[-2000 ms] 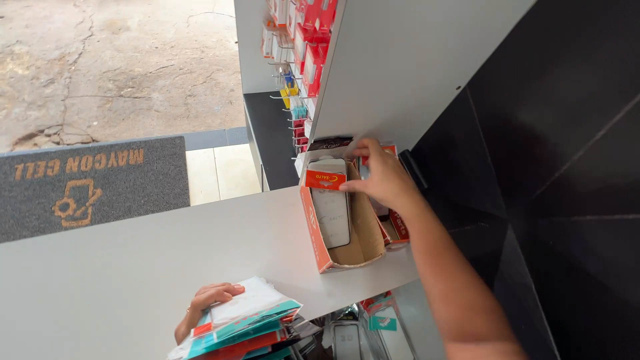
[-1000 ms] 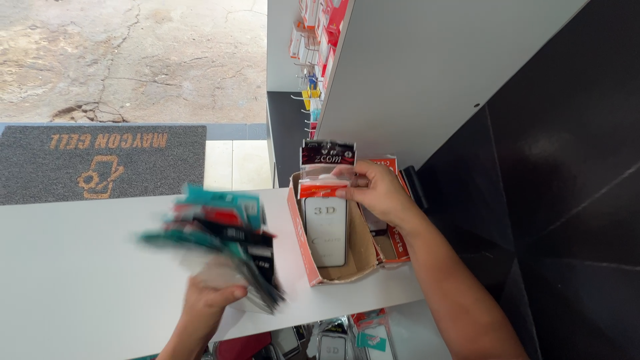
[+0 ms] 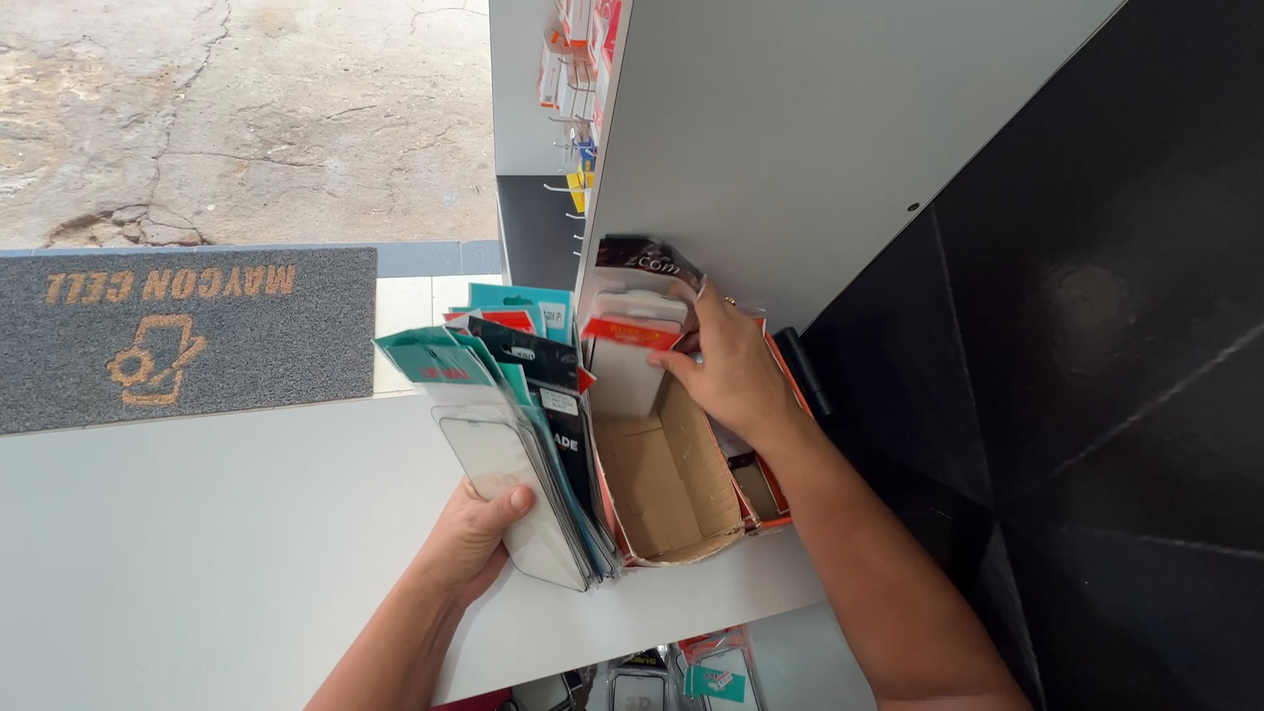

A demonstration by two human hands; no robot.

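Note:
My left hand (image 3: 482, 533) grips a fanned stack of packaged phone screen protectors (image 3: 513, 484) with teal, black and red header cards, just left of an open cardboard box (image 3: 667, 484). Over the far end of that box, my right hand (image 3: 726, 360) holds several clear-bagged screen protectors (image 3: 632, 365) with red and black headers, between thumb and fingers. The near part of the box shows bare brown cardboard. A second red box (image 3: 765, 494) stands against its right side, partly hidden by my right wrist.
The boxes stand on a white counter (image 3: 197, 553) beside a tall grey panel (image 3: 790, 128). More packaged protectors (image 3: 716, 681) lie on a lower shelf at the bottom. Packets hang on hooks (image 3: 573, 188) behind the panel. A dark cylindrical object (image 3: 805, 370) is right of the boxes.
The stack in my left hand has moved right, up against the box. My right hand now holds protectors raised at the box's far end, where a second ago they stood inside it.

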